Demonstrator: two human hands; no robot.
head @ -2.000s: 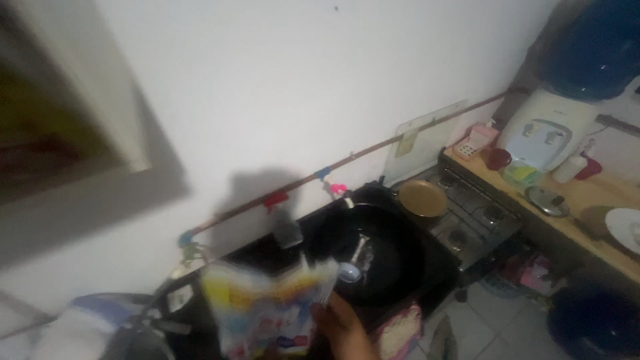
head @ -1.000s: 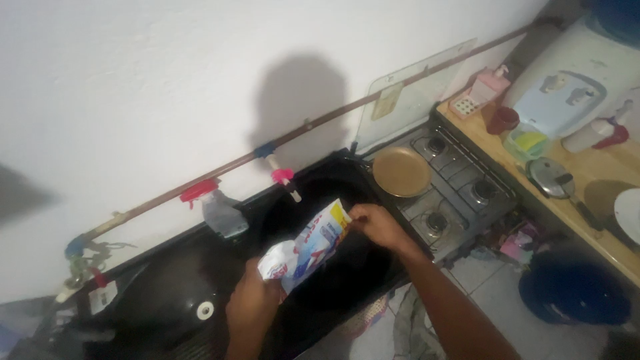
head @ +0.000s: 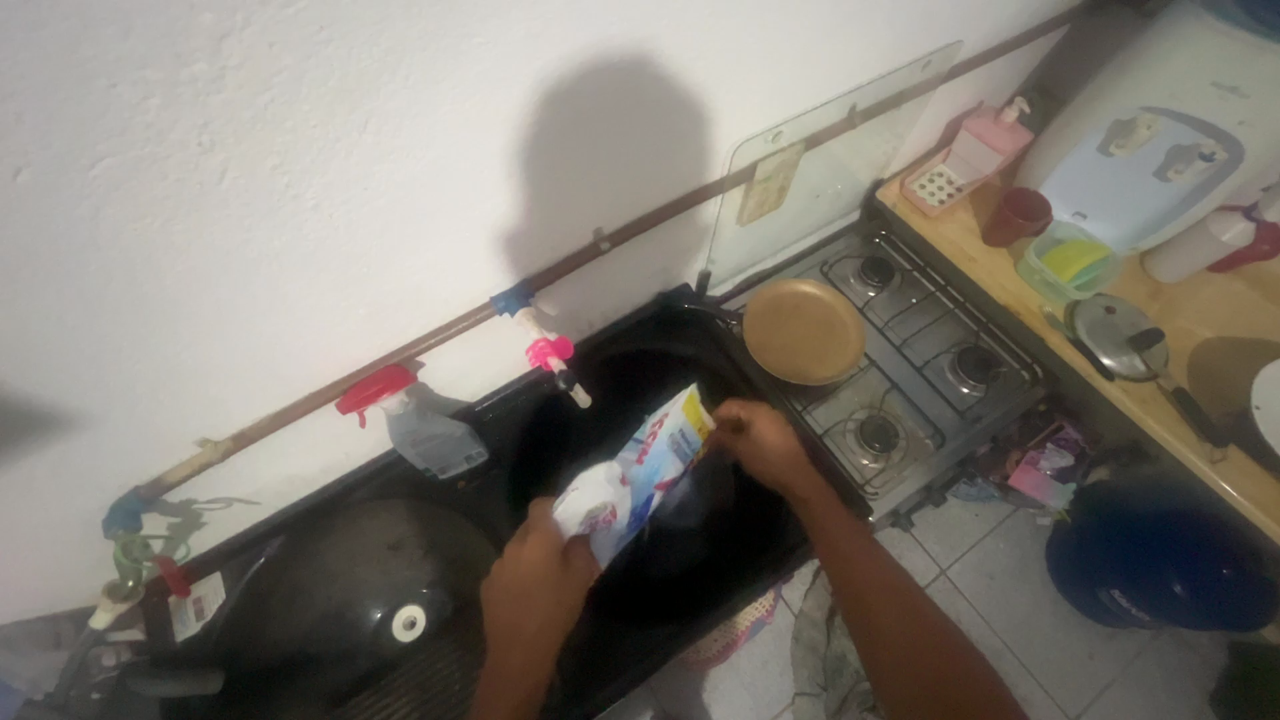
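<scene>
A soft plastic packet (head: 650,460), white and blue with a yellow end, is held slantwise over the black basin (head: 620,620). My left hand (head: 540,580) grips its lower white end. At the upper yellow corner, the fingers of my right hand (head: 760,445) pinch the edge. Whether the packet is cut or torn there cannot be seen. Behind the packet, a tap with a pink handle (head: 549,351) comes off the wall pipe. The inside of the basin is dark, and its contents are hard to make out.
A spray bottle (head: 430,435) with a red head stands at the wall, left of the tap. On the right, a tan frying pan (head: 803,332) rests on the gas stove (head: 940,400). Beyond are a wooden counter (head: 1110,400), a water dispenser (head: 1150,150) and a dark blue bin (head: 1150,560).
Two seconds ago one hand was visible at the packet; both hands have been on it since the one-second-old frame. The packet now lies slantwise between them. The view has shifted.
</scene>
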